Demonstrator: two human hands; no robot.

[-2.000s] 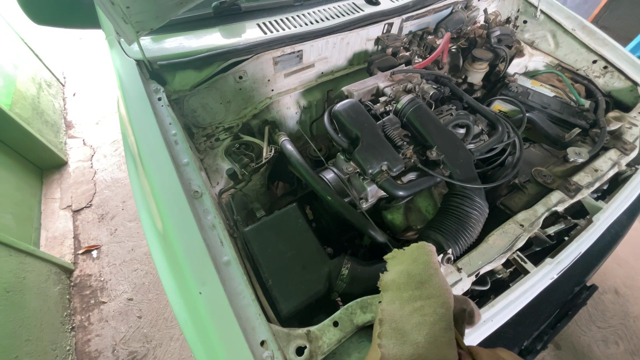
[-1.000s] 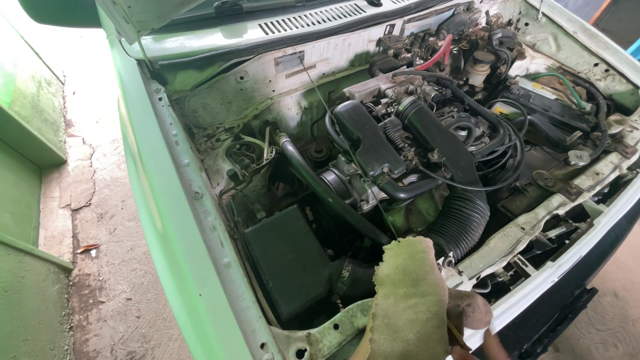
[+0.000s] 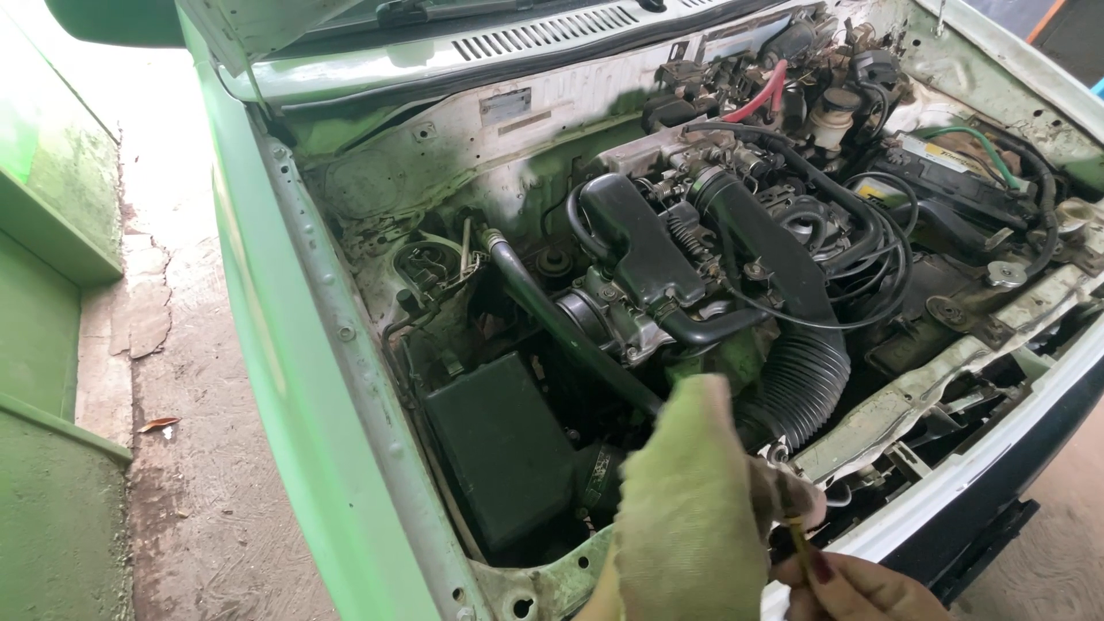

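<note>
A pale, worn cloth drapes over my left hand, whose fingers show at its right side, bent and blurred. The cloth is between the hand and the engine bay. Just below and right, my right hand pinches a thin yellow piece between thumb and finger, close to the left fingertips. The rest of that piece is hidden. Beyond the hands lie the ribbed black air intake hose, a black air filter box and the engine with its black plastic intake duct.
The open engine bay has a white front panel edge near my hands and a green-tinted fender at left. A battery, a radiator cap and looped black cables sit at right. A green wall stands far left.
A thin rod seen rising over the engine one second ago no longer shows there. My right hand now shows more clearly at the lower right, and the cloth has shifted slightly.
</note>
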